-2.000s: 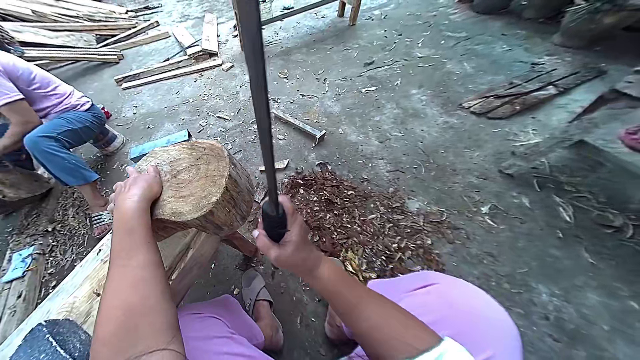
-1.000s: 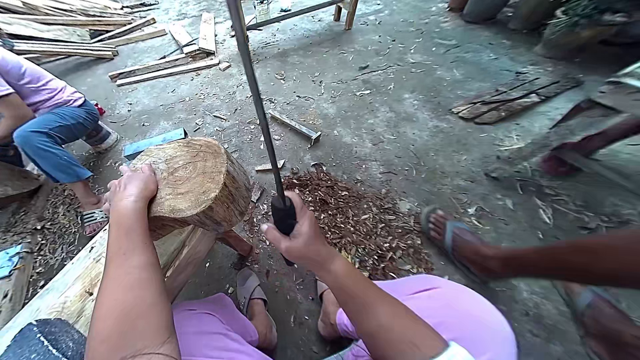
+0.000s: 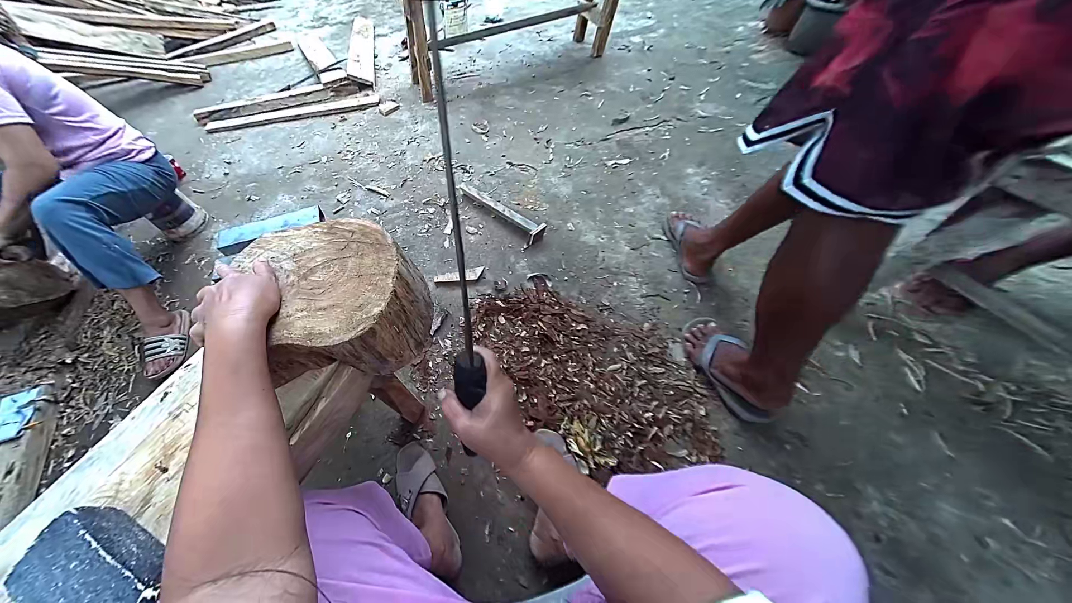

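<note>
A thick round log section (image 3: pixel 335 289) with a pale sawn face lies on a long squared timber beam (image 3: pixel 138 444). My left hand (image 3: pixel 239 301) rests on the log's left edge, fingers over the rim, steadying or touching it. My right hand (image 3: pixel 490 410) grips the black handle (image 3: pixel 470 381) of a long, narrow-bladed tool, right of the log and close above my knees. Its dark blade (image 3: pixel 452 201) points up, seen nearly edge-on, with the tip beyond the top of the view; the kind of tool cannot be told.
A heap of brown wood chips (image 3: pixel 586 377) lies on the floor right of the log. A person in dark red shorts (image 3: pixel 904 126) stands at right, sandalled feet beside the heap. Another person (image 3: pixel 92 167) sits at left. Sawn boards (image 3: pixel 285 105) lie behind, near a wooden stand (image 3: pixel 511 29).
A person in shorts has come in from the right and stands beside the chip heap. Both my hands keep their places, the left on the log and the right on the handle.
</note>
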